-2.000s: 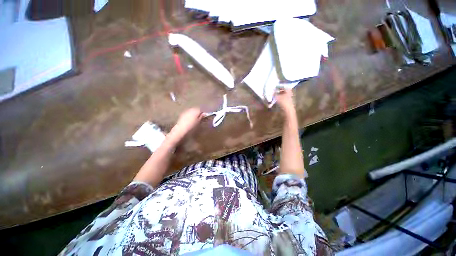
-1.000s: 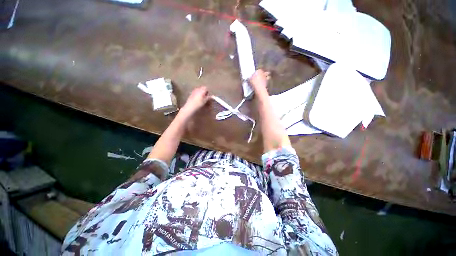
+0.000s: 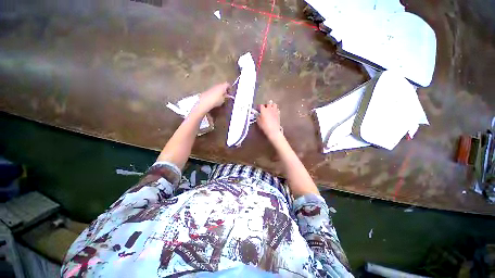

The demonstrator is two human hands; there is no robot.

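Note:
A long slim white stack [image 3: 242, 103] of narrow curved parts lies on the brown table in front of me, its long side pointing away from me. My left hand [image 3: 216, 96] is at its left side, fingers closed on one end of a thin white tie strip. My right hand [image 3: 269, 117] is at its right side, by a white piece of the strip that shows between hand and stack; its fingertips are small and blurred. The middle of the strip is hidden, seemingly under the stack.
A small white tied bundle [image 3: 191, 106] lies partly behind my left forearm. Large white cut panels [image 3: 388, 108] lie in stacks to the right. An orange-red block [image 3: 464, 150] is near the right edge. Red laser lines cross the brown table [image 3: 108, 81].
The slim stack has moved towards me and now lies over where the tie strip was. My right hand has let go of the stack and moved down to its right side.

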